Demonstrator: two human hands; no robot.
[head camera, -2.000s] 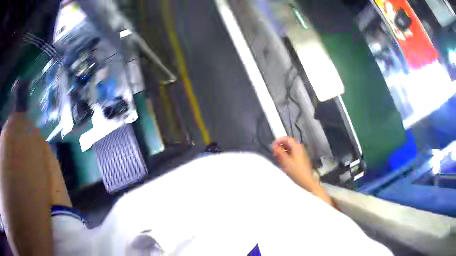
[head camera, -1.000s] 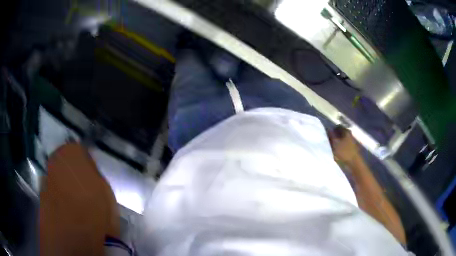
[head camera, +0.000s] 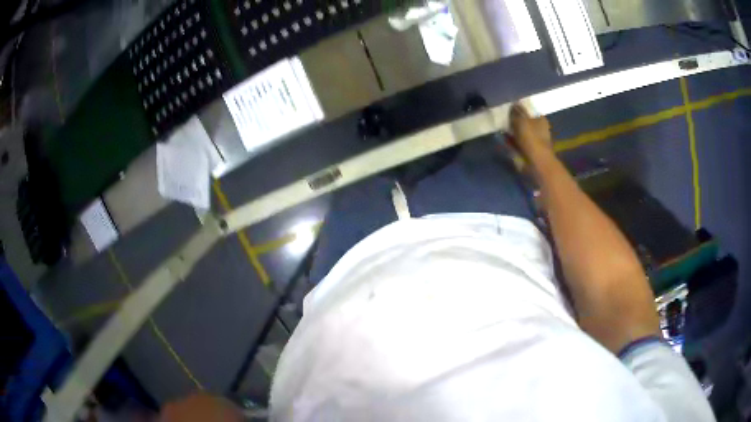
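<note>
A long pale rail (head camera: 395, 154) runs across the view in front of my body. My right hand (head camera: 531, 134) is at the rail, its fingers touching or overlapping it; whether they close around it is unclear. My left hand or forearm (head camera: 200, 409) is a blurred patch at the bottom edge, mostly cut off, and its fingers cannot be made out. Beyond the rail, black trays (head camera: 183, 58) with rows of small pale parts lie on a green belt (head camera: 99, 136).
Printed white sheets (head camera: 274, 105) hang along the metal machine edge (head camera: 346, 70). A crumpled clear or white item (head camera: 439, 33) lies farther right. Yellow lines (head camera: 618, 128) mark the grey floor. A green-edged cart or bench (head camera: 688, 268) is at the right, and blue structures (head camera: 29, 317) are at the far left.
The view has swung round to the trays and sheets. My right hand still appears at the rail, now farther up in view. My left arm has dropped to the bottom edge.
</note>
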